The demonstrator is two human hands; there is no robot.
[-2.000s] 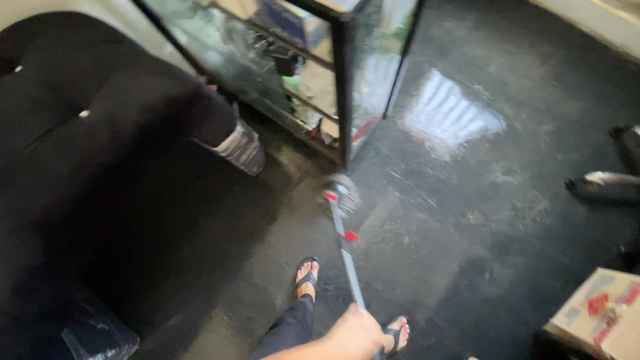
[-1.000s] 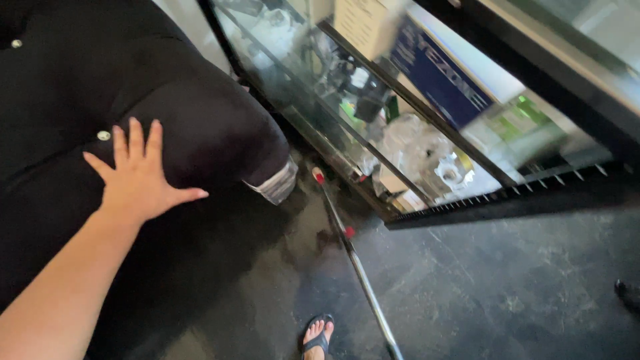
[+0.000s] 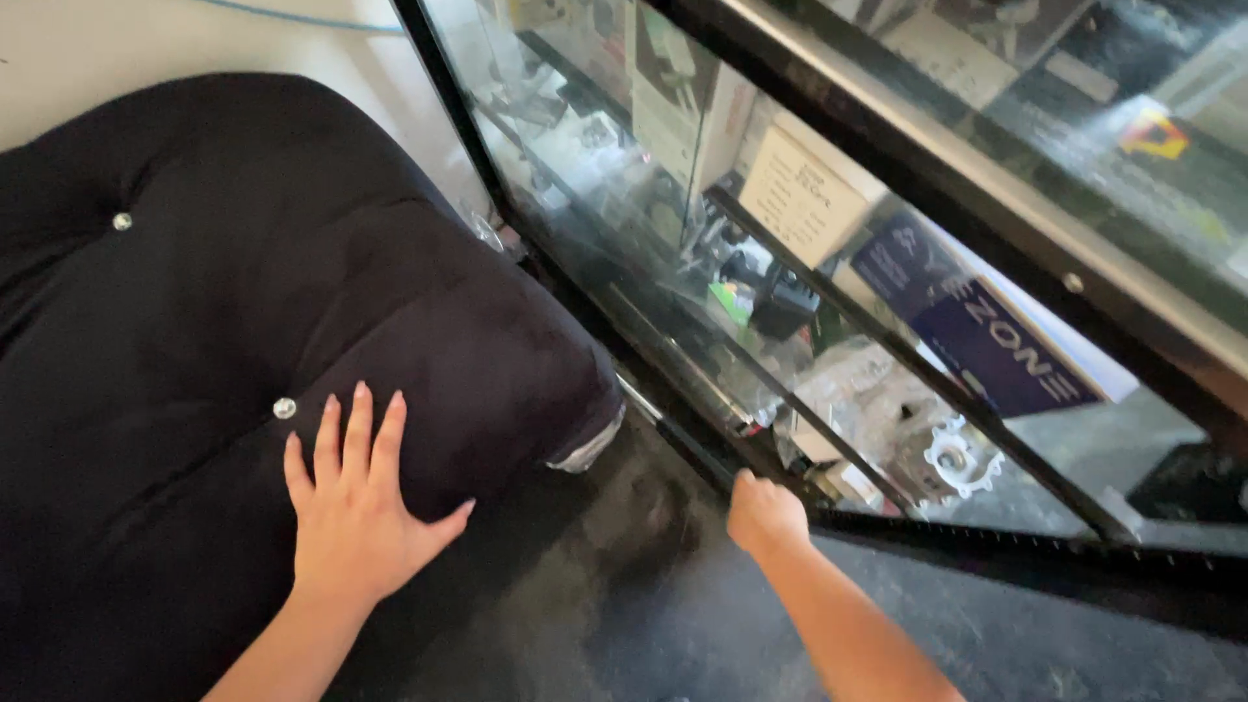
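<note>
My left hand point(image 3: 356, 507) lies flat with spread fingers on a black tufted cushioned seat point(image 3: 468, 341) with shiny buttons. My right hand point(image 3: 768, 512) is closed around the dark end of a long thin pole point(image 3: 682, 444). The pole runs low between the seat and a glass display case point(image 3: 624, 322), and its far end is hidden behind the seat's corner. Clear plastic wrap point(image 3: 590, 447) shows under that corner.
Inside the glass case are boxes, a blue box point(image 3: 1014, 341) with printing, a paper card point(image 3: 809, 195) with writing and a white toothed ring point(image 3: 963, 458). Dark smooth floor point(image 3: 546, 604) lies below. A pale wall point(image 3: 195, 39) stands behind the seat.
The pole has gone from pointing across the floor to lying low along the case, its far end now behind the seat. My left hand came onto the seat. The view has moved closer.
</note>
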